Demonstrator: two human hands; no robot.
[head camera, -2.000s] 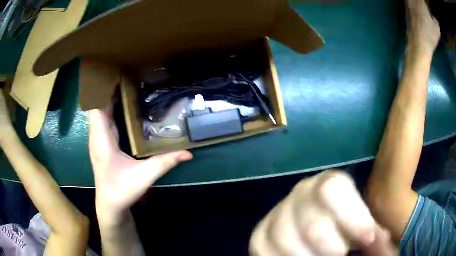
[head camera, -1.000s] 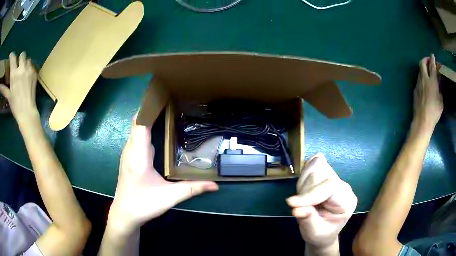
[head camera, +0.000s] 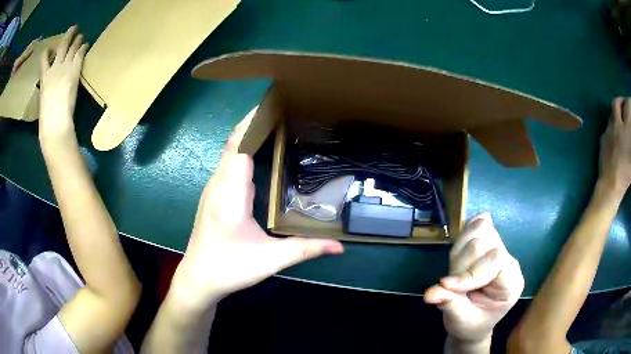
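Observation:
The open brown mailer box (head camera: 279, 187) lies in front of me, its lid (head camera: 387, 86) raised at the back. Inside are a dark power adapter (head camera: 379, 218) at front centre, coiled black cables (head camera: 360, 169) behind it, a clear plastic bag (head camera: 319, 200) at front left and a thin dark rod (head camera: 440, 207) at the right. My left hand (head camera: 232, 231) holds the box's front left corner, fingers at the side flap, thumb along the front; some fingertips are hidden. My right hand (head camera: 481, 276) is curled by the front right corner, with nothing visible in it.
A flat brown lid panel (head camera: 149, 55) of another box lies at the upper left. A person's hand (head camera: 61, 76) is on a box (head camera: 24, 90) there. Another person's arm (head camera: 578, 249) reaches in at the right. A white cable (head camera: 504, 10) lies at the back of the green table (head camera: 387, 31).
The box, tilted two seconds ago, now sits straighter and further right in view. My right hand has come from the blurred foreground to the box's front right corner. My left hand stays at the left corner.

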